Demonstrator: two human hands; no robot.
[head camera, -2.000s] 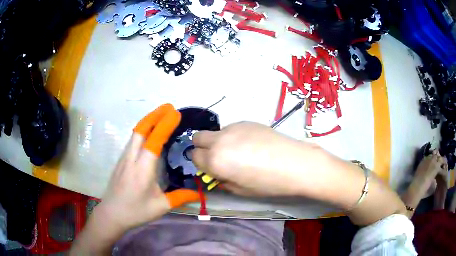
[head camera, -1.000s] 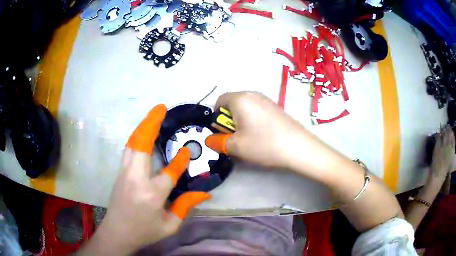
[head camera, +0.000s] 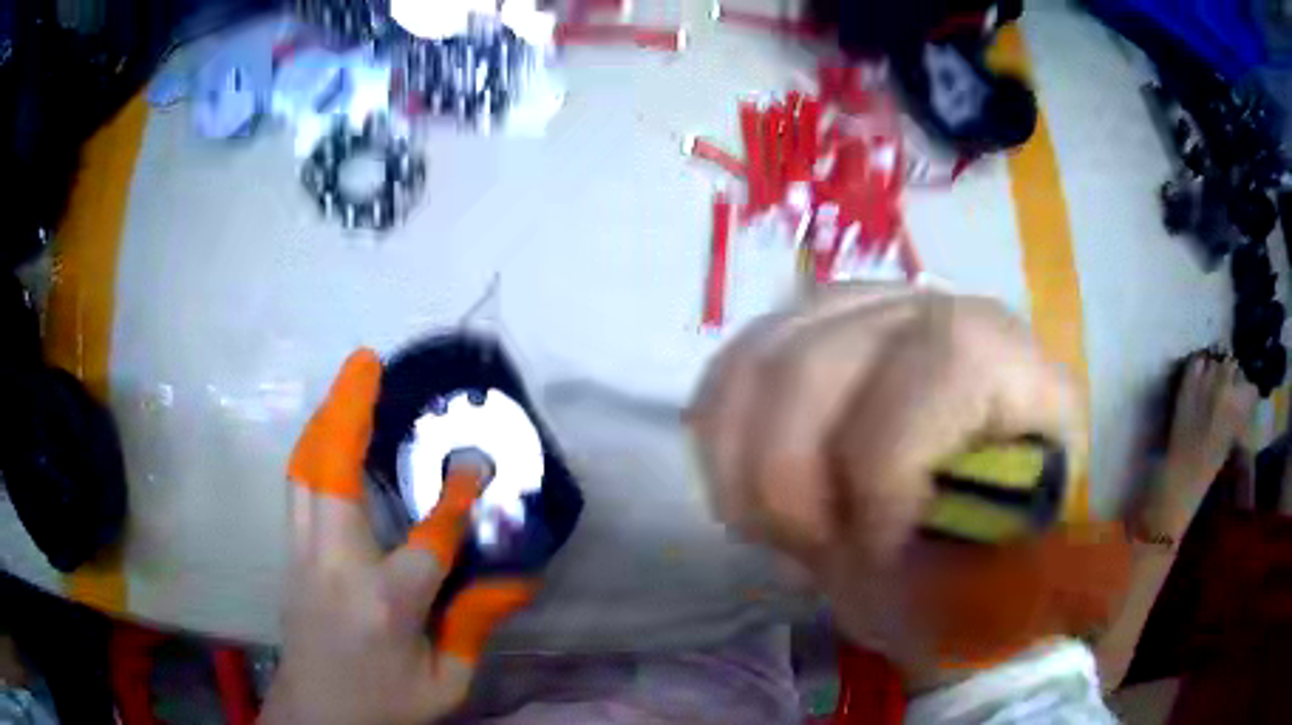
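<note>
A black plastic housing (head camera: 546, 517) with a white LED ring board (head camera: 513, 436) in it lies on the table at lower left centre. My left hand (head camera: 376, 567), with orange finger cots, holds the housing's left and lower sides, one fingertip at the board's centre hole. A thin wire (head camera: 489, 300) sticks out past the housing's upper edge. My right hand (head camera: 864, 425), blurred and raised to the right of the housing, is closed on a yellow-and-black handle (head camera: 999, 489), probably a screwdriver. Its shaft is not visible.
Ring boards (head camera: 363, 173) lie at the far left. Red cables (head camera: 836, 177) are piled at the far centre-right. Black housings (head camera: 964, 92) are at the far right, with another black housing (head camera: 60, 460) at the left edge. Another person's hand (head camera: 1202, 425) is at the right edge.
My right hand has lifted away from the housing to the right, its handle now pointing differently. My left hand stays on the housing, with a fingertip at the centre hole. The whole view has shifted.
</note>
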